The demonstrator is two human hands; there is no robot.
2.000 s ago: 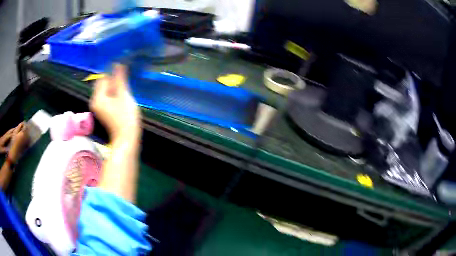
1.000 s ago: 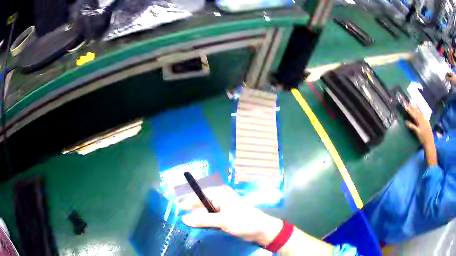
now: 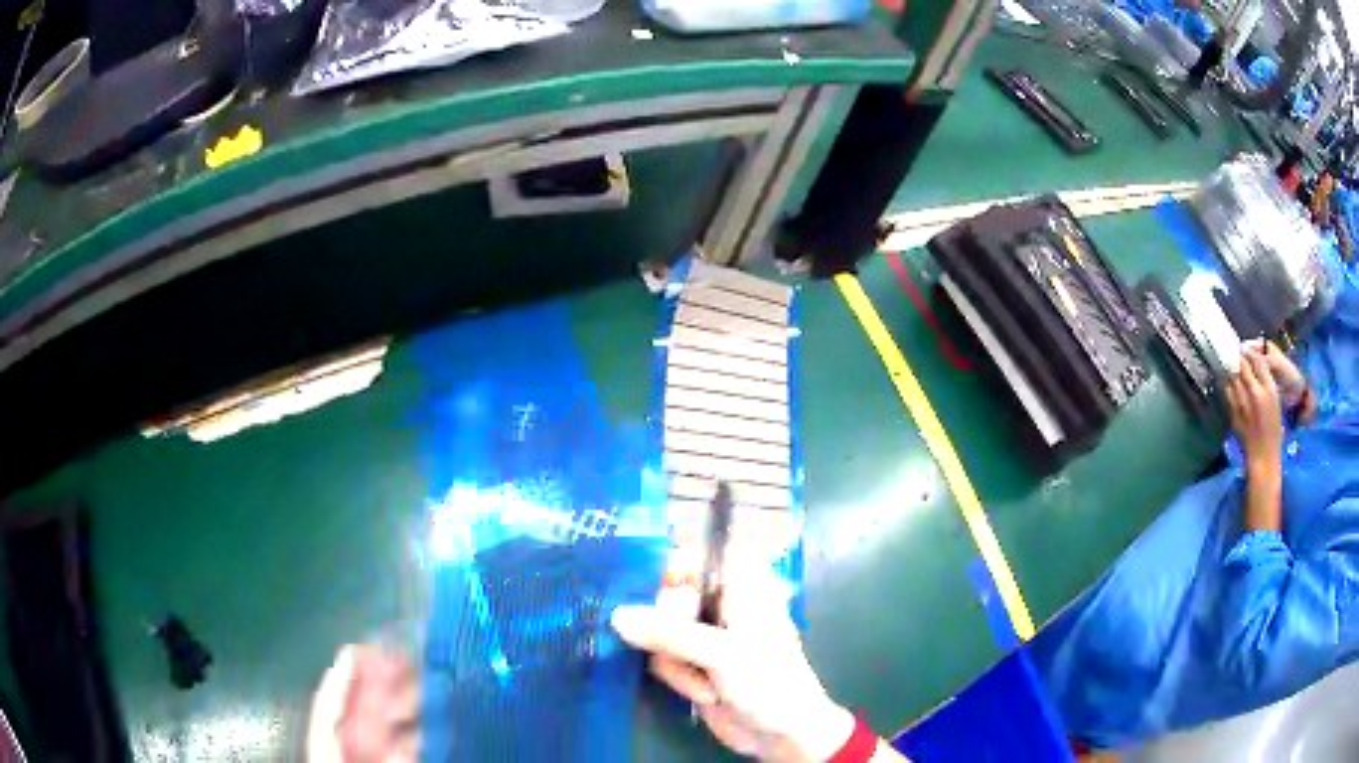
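A shiny blue film sheet [image 3: 522, 596] lies on the green bench in front of me, over a flat blue patch. My right hand [image 3: 738, 656], with a red wristband, holds a slim black pen-like tool [image 3: 717, 555] upright over the lower end of the strip column. The column of tan-grey strips [image 3: 727, 403] on blue-edged backing lies right of the blue film. My left hand [image 3: 373, 708] is at the bottom edge, blurred and partly cut off, beside the film's left edge; its grip cannot be made out.
Small black parts [image 3: 182, 651] and a dark tray [image 3: 57, 641] lie at the left. Stacked black trays [image 3: 1043, 321] stand right of the yellow line [image 3: 932, 432]. A raised green shelf [image 3: 447, 112] crosses the top. A person in a blue smock [image 3: 1222, 596] works at the right.
The right hand and black tool have moved right, from the blue film to the strip column. The left hand has come into view. The blue film now lies flatter and more upright in view.
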